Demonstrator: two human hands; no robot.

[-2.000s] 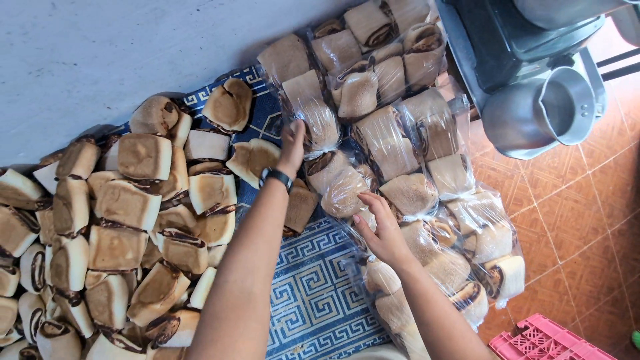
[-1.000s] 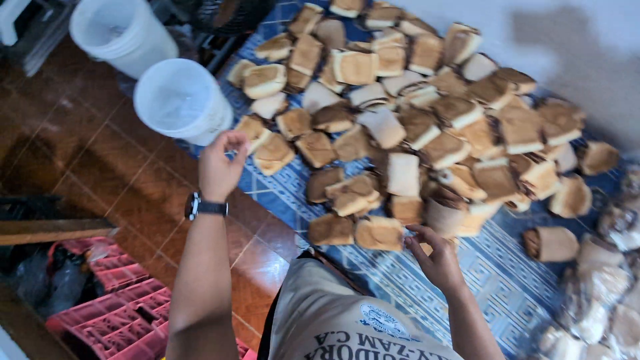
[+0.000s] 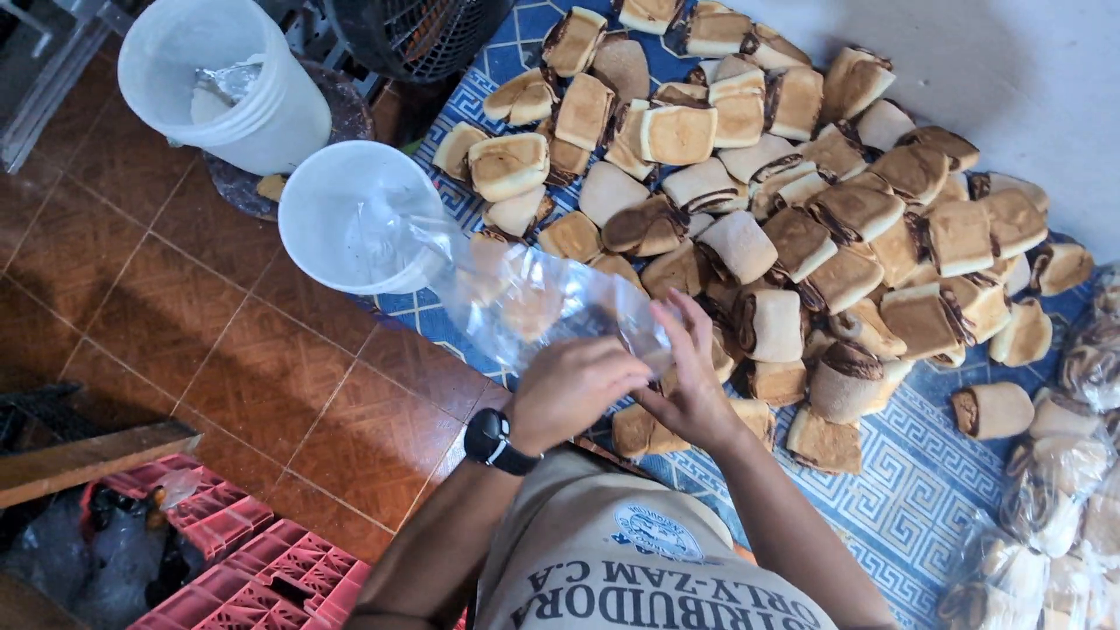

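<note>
A clear plastic bag [image 3: 560, 302] stretches from the rim of the nearer white bucket [image 3: 302, 214] to my two hands. My left hand [image 3: 573, 385], with a black watch at its wrist, is at the bag's near end, fingers bent onto it. My right hand [image 3: 691, 376] has its thumb and fingers on the same end, at the mouth as far as I can tell. Chocolate-swirled bread rolls [image 3: 779, 236] lie heaped beyond and to the right of my hands, some seen through the bag. The bag looks empty.
Bagged rolls [image 3: 1050, 490] lie at the right edge of the patterned blue cloth [image 3: 927, 446]. A second white bucket [image 3: 297, 114] and a black fan [image 3: 420, 35] stand at the upper left. Pink plastic crates [image 3: 262, 569] are at the lower left, on tiled floor [image 3: 236, 350]. A wall borders the cloth.
The view has swung from the bagged rolls to the loose rolls and buckets. My hands, apart one second ago, have come together on a clear plastic bag.
</note>
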